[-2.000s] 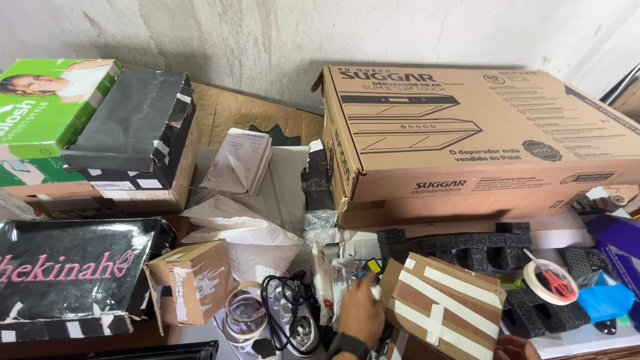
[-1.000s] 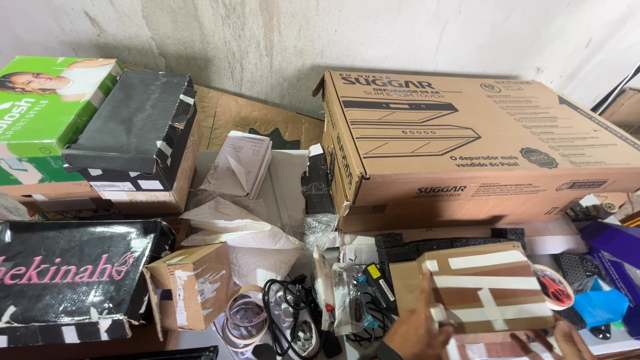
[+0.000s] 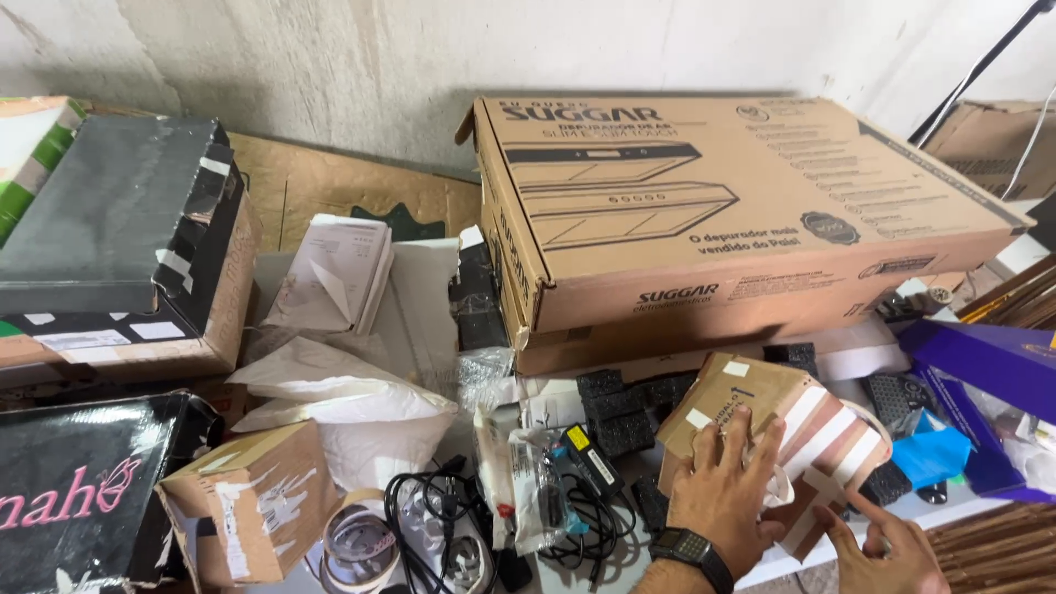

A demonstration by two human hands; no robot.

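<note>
A small taped cardboard box (image 3: 726, 388) stands tilted at the lower right, its side crossed by strips of white and brown tape. My left hand (image 3: 726, 487), with a black watch on the wrist, lies spread on the box, the fingers on its printed face. The thumb and index finger of my right hand (image 3: 887, 544) are apart at the box's lower right corner; whether they grip it I cannot tell. Left of my hands are a black power adapter (image 3: 590, 458) with its cable and clear plastic packets (image 3: 536, 487).
A large cardboard appliance box (image 3: 701, 190) lies behind. Black foam pieces (image 3: 619, 412), a blue plastic piece (image 3: 932, 450) and a purple box (image 3: 990, 371) surround the hands. Further left are tape rolls (image 3: 359, 536), an open small carton (image 3: 256, 503), white paper bags (image 3: 355, 404) and black boxes (image 3: 107, 206).
The taped box has been turned and tilted, so its printed face now shows. My left hand has moved onto that face. The view has shifted somewhat.
</note>
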